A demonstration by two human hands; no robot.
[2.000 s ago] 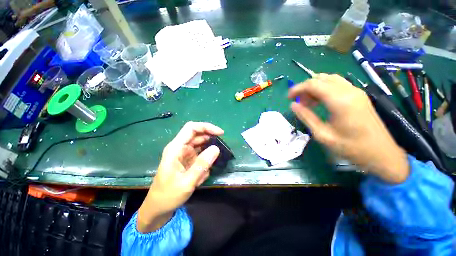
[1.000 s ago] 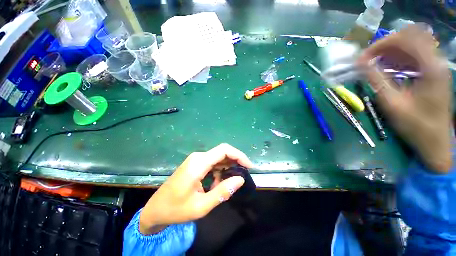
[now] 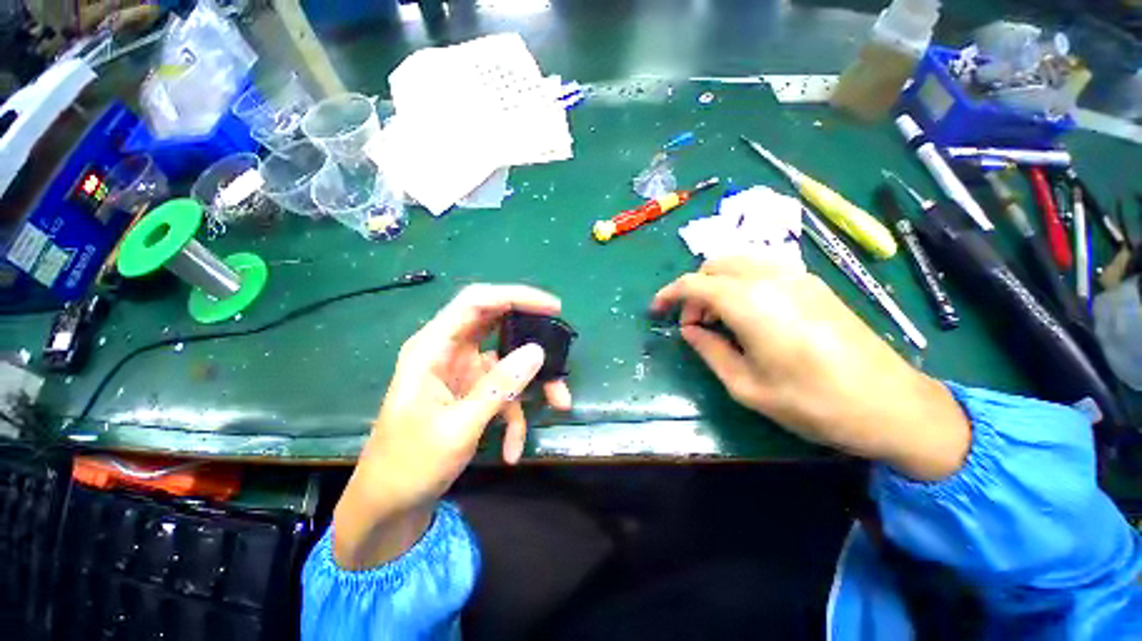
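My left hand (image 3: 432, 401) holds a small black module (image 3: 536, 344) between thumb and fingers above the bench's front edge. My right hand (image 3: 802, 357) is just right of it over the green bench, palm down. Its thumb and forefinger are close together; whether they pinch something small cannot be told. A crumpled white wiping cloth (image 3: 748, 223) lies just beyond my right hand.
A red-orange screwdriver (image 3: 645, 215), yellow-handled tool (image 3: 845, 215), tweezers (image 3: 867, 278), black marker (image 3: 924, 266) and hot air gun (image 3: 1014, 301) lie beyond and right. Solder spool (image 3: 200, 269), black cable (image 3: 257, 331), cups (image 3: 341, 125) and papers (image 3: 482, 113) are left and upper centre.
The cloth was at the front, then in my blurred right hand at the upper right, and now lies beyond that hand. My right hand has come back toward the left hand, which still holds the module.
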